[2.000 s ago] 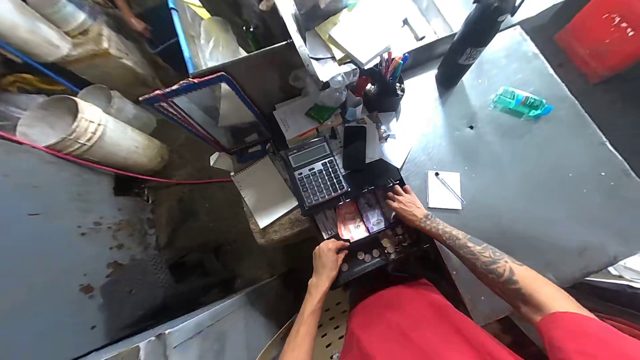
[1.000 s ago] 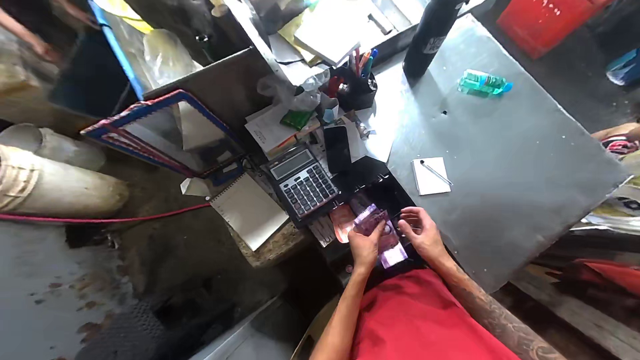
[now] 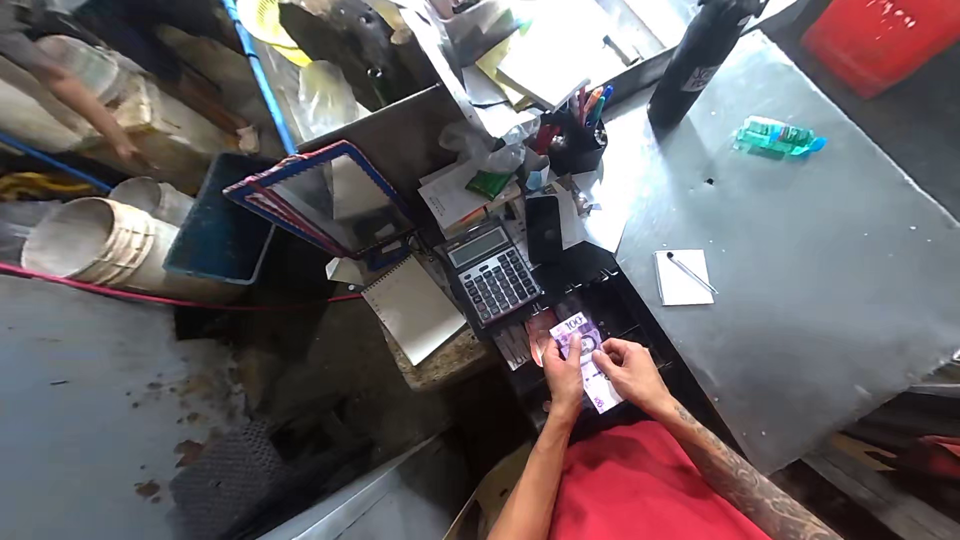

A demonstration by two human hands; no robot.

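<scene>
Over an open black cash drawer [image 3: 660, 337], my left hand [image 3: 565, 375] holds purple banknotes [image 3: 589, 349] between thumb and fingers. My right hand [image 3: 631, 373] has its thumb and index finger pinched on the right edge of the same notes. Red-orange banknotes [image 3: 538, 330] lie in a drawer compartment just left of my left hand. Behind the drawer stand a desk calculator [image 3: 495, 277] and a black smartphone [image 3: 544, 229]. A small white notepad [image 3: 684, 279] with a pen [image 3: 691, 273] on it lies to the right on the metal table.
The metal table [image 3: 810, 300] bears a black bottle [image 3: 694, 67] and a green plastic bottle [image 3: 778, 138]. A pen holder [image 3: 577, 148] stands behind the phone. A spiral notebook [image 3: 414, 309] and a framed mirror [image 3: 330, 199] are at left. Another person's arm [image 3: 94, 109] shows beyond, near buckets [image 3: 82, 240].
Two seconds ago both my hands were at the drawer's edges and the purple notes lay in it. Now the notes are lifted and held between my hands. The other person's arm has moved further into view.
</scene>
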